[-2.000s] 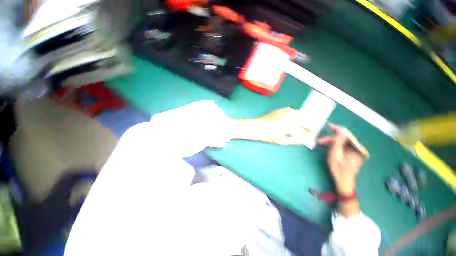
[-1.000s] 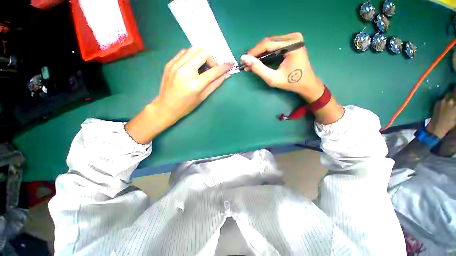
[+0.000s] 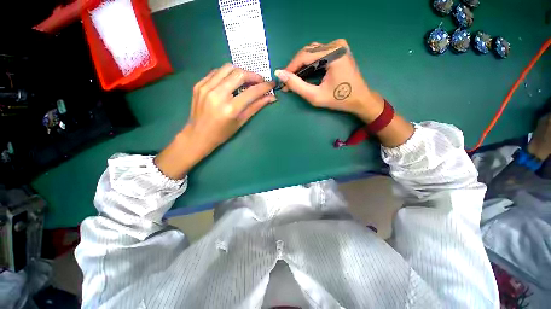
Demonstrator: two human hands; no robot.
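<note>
A white label sheet (image 3: 246,37) with rows of tiny dark marks lies on the green mat. My left hand (image 3: 225,102) has its fingers on the sheet's near end, pinching around its lower edge. My right hand (image 3: 338,81), with a red wristband, holds dark tweezers (image 3: 323,63) like a pen. The tweezers' tip is at the sheet's near corner, by my left fingertips. Whether a label is at the tip is too small to tell.
A red tray (image 3: 162,65) with white contents stands at the left, beside a black fixture area (image 3: 36,90). Several round circuit board assemblies (image 3: 460,40) lie at the upper right. An orange cable (image 3: 511,94) and another person's wrist (image 3: 527,159) are at the right.
The blurred view has steadied since the earliest frame. Since the later one, the sheet appears more upright and shows more of its marks. Both hands keep close together at its near end.
</note>
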